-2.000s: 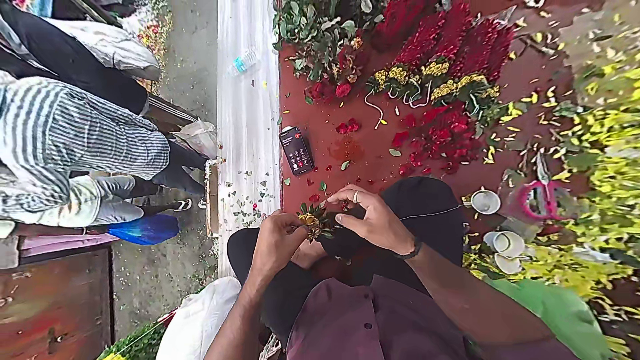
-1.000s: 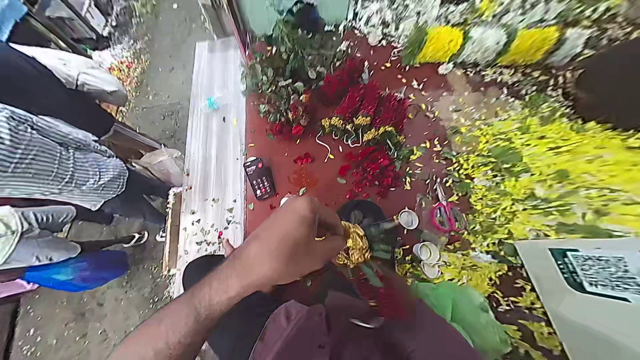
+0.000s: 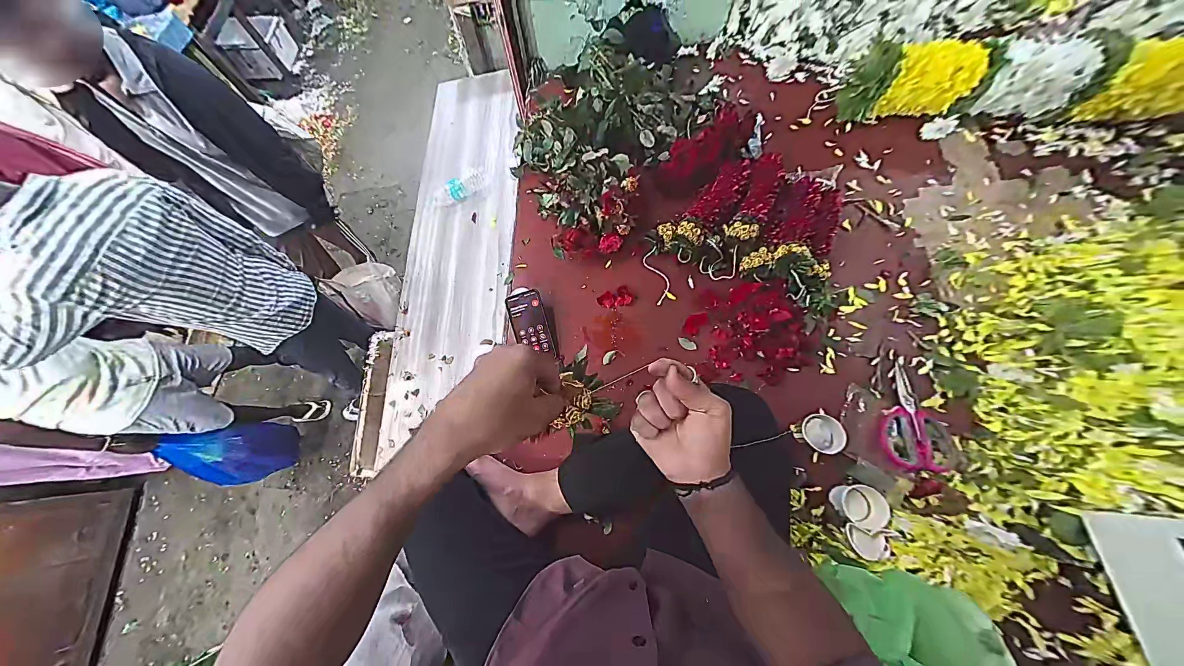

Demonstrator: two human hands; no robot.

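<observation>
My left hand pinches a small bunch of yellow flowers with green leaves above my folded legs. My right hand is closed on a pale thread, which runs taut from the bunch and trails on past the wrist toward a white cup. Beyond the hands, red flower garlands with yellow flower ends lie on the red surface, with loose red petals nearer me. A phone with a lit screen lies just past my left hand.
Pink-handled scissors and more white cups lie at the right, before heaped yellow petals. Leafy rose stems lie at the back. A plastic bottle rests on a pale board; people stand left of it.
One second ago a hand and forearm reached across to the right over the yellow flowers; now my hands are apart with the thread stretched between them. The view has swung noticeably.
</observation>
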